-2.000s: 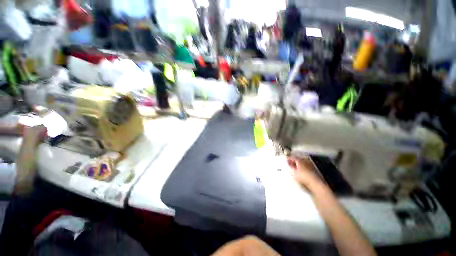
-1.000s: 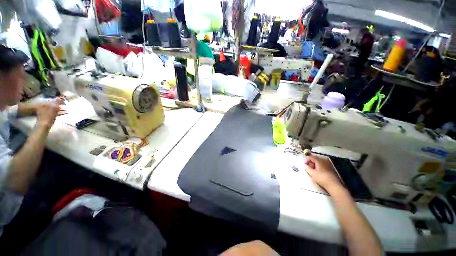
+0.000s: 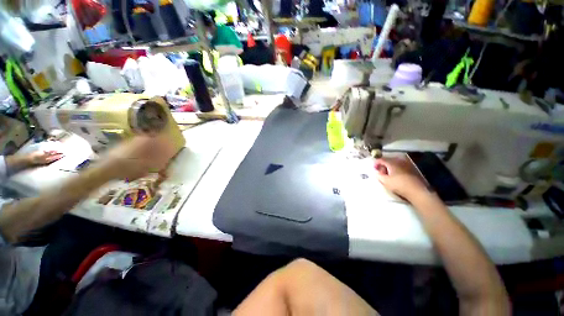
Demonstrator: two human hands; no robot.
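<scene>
A dark grey garment panel [image 3: 253, 185] lies flat on the white table, left of the needle area. It has a small navy triangle [image 3: 273, 168] and a curved line. The cream-white sewing machine [image 3: 470, 126] stands at the right, its lamp lighting the panel's right part. A neon yellow-green tag [image 3: 335, 131] hangs left of the needle. My right hand [image 3: 401, 176] is beside the needle area, fingers bent together; whether it holds anything cannot be told. My left hand is not in view; only a bare limb shows at the bottom edge.
A smartphone [image 3: 438, 176] lies under the machine arm. Black scissors handles [image 3: 555, 200] are at the right end. At the left, another person's blurred arm [image 3: 74, 185] reaches past a yellowish machine [image 3: 167, 123], above patterned badges [image 3: 137, 196]. A lilac thread cone [image 3: 406, 74] stands behind my machine.
The camera view has shifted downward. The other person's near arm has reached right, towards the yellowish machine's head. My right hand stays by the needle area, and the panel lies about the same.
</scene>
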